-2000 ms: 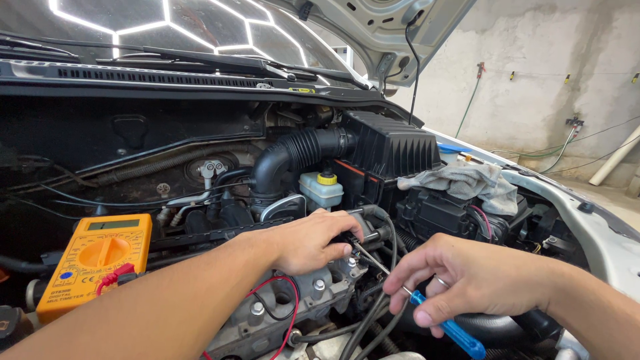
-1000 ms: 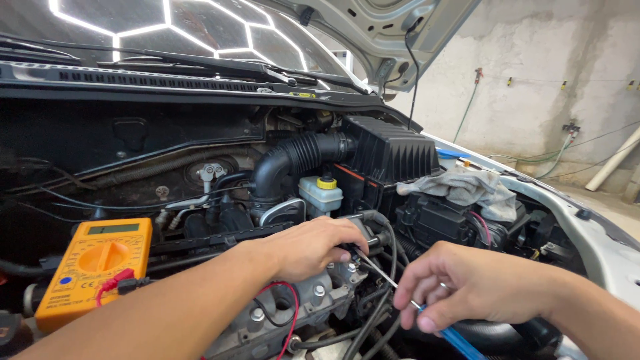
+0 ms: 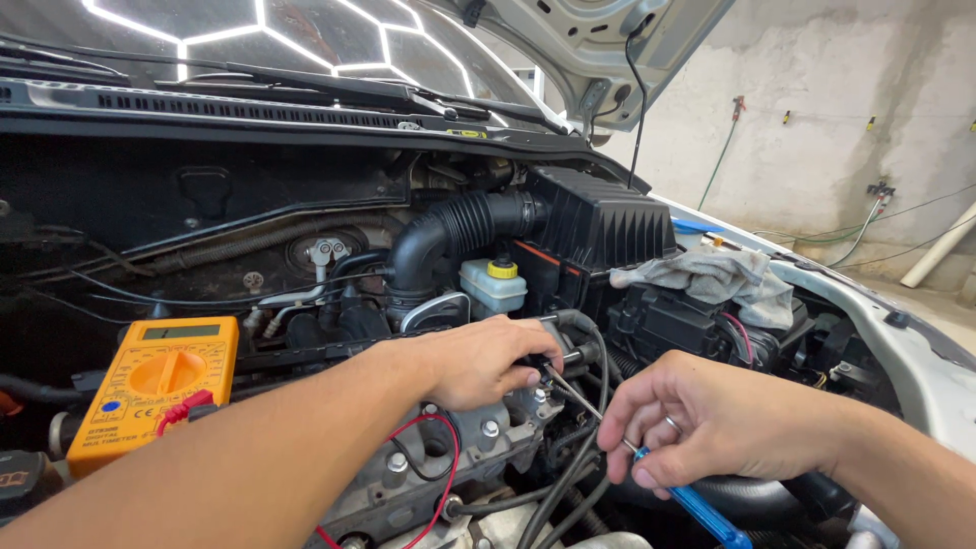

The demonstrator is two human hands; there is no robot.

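My right hand point(image 3: 686, 427) holds a screwdriver by its blue translucent handle point(image 3: 701, 511), near the shaft. The thin metal shaft point(image 3: 576, 395) slants up and left, its tip at a dark part under the fingertips of my left hand point(image 3: 492, 362). My left fingers curl around that small dark part at the end of the engine; what it is, I cannot tell. Black cables point(image 3: 560, 488) run down between my hands. Below my left hand lies the metal engine top point(image 3: 488, 450) with bolts and a red test lead point(image 3: 456, 457).
An orange digital multimeter point(image 3: 164, 381) rests at the left. Behind my hands are a ribbed black intake hose point(image 3: 457, 229), a fluid reservoir with a yellow cap point(image 3: 494, 286) and the black air filter box point(image 3: 602, 221). A grey cloth point(image 3: 717, 278) lies to the right, near the fender point(image 3: 900, 335).
Both hands stay in nearly the same places, with the screwdriver still in my right hand. My right fingers have shifted slightly around the handle and shaft.
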